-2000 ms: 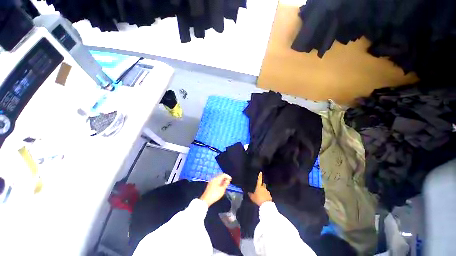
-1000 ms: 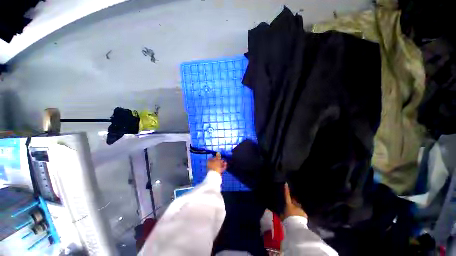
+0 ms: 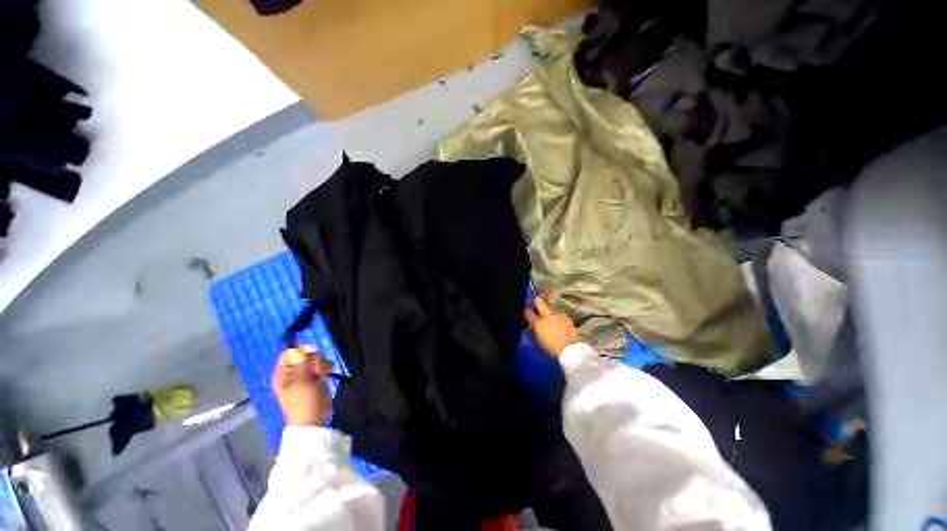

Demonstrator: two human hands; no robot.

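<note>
A loose pile of black garment pieces [image 3: 415, 280] lies in front of me over a blue crate [image 3: 244, 316]. My left hand [image 3: 302, 386] is at the pile's left side, over the crate, with its fingers closed on a small dark tool [image 3: 300, 324]; blur hides its exact shape. My right hand [image 3: 552, 328] is at the pile's right edge, beside the khaki cloth [image 3: 592, 197]. Its fingers are a little apart and I see nothing held in them.
More dark pieces [image 3: 727, 114] are heaped at the upper right. A pale grey rounded thing [image 3: 898, 311] stands at the right edge. A tan board [image 3: 384, 52] is at the top. A black and yellow bundle [image 3: 133, 418] is at the lower left.
The view has swung right, so the crate and pile appear further left. My left hand has closed on the dark tool that lay on the crate. My right hand has moved to the pile's right edge.
</note>
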